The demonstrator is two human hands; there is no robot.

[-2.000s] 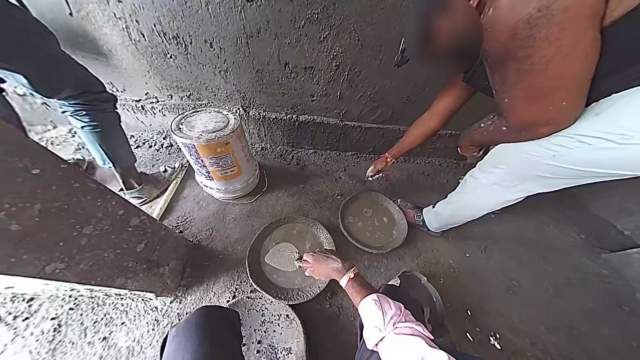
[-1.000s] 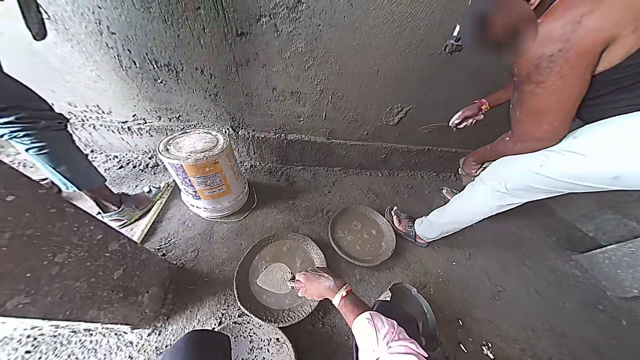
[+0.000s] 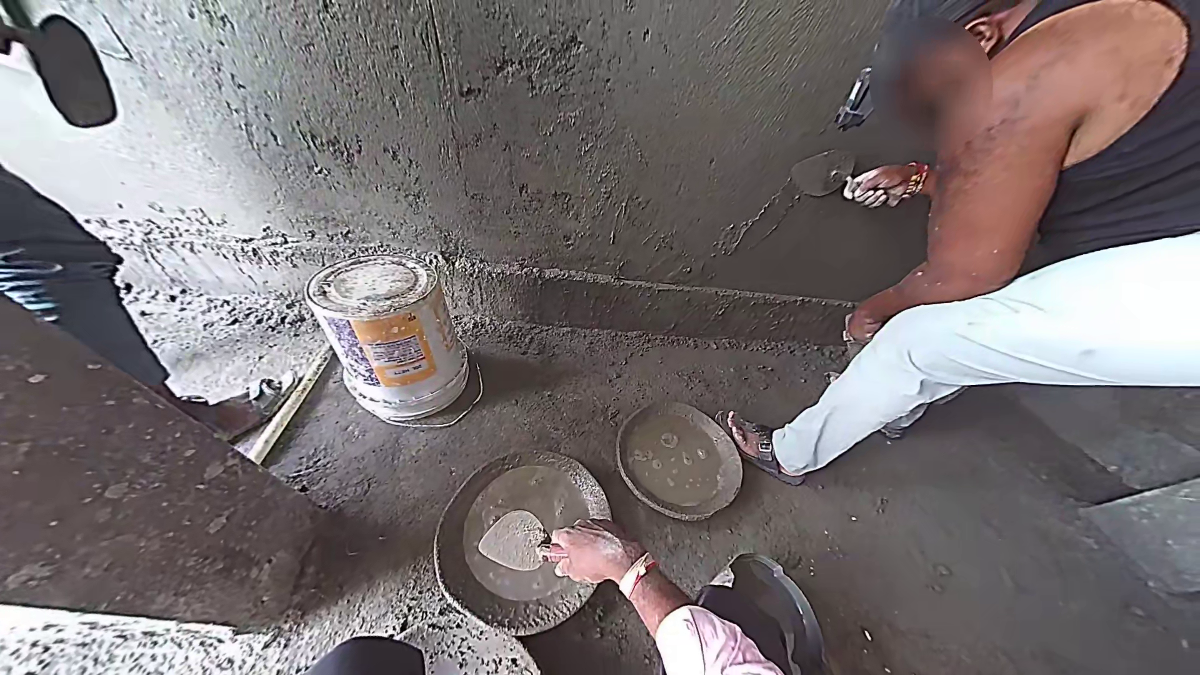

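My right hand [image 3: 596, 551], with a thread band at the wrist and a pink sleeve, grips the handle of a heart-shaped trowel [image 3: 513, 541]. The trowel's blade is over the left part of a round pan [image 3: 452, 572] of grey, watery slurry; how deep it sits I cannot tell. Right of that pan, a smaller round pan [image 3: 680, 461] holds cloudy liquid with bubbles. At the bottom edge, another round pan [image 3: 469, 652] with grey material is partly hidden by the first pan and my dark-clad knee. My left hand is out of view.
A lidded paint bucket [image 3: 394, 337] stands by the wet plastered wall [image 3: 600, 122]. At right a co-worker holds a trowel [image 3: 822, 173] against the wall, one sandalled foot beside the smaller pan. Another person's leg [image 3: 84, 281], a yellowish strip [image 3: 291, 405] and a dark slab [image 3: 131, 478] are at left.
The co-worker's hand has gone from beside the smaller pan up to the wall, where a trowel now shows in it. My right hand still holds its trowel over the slurry pan.
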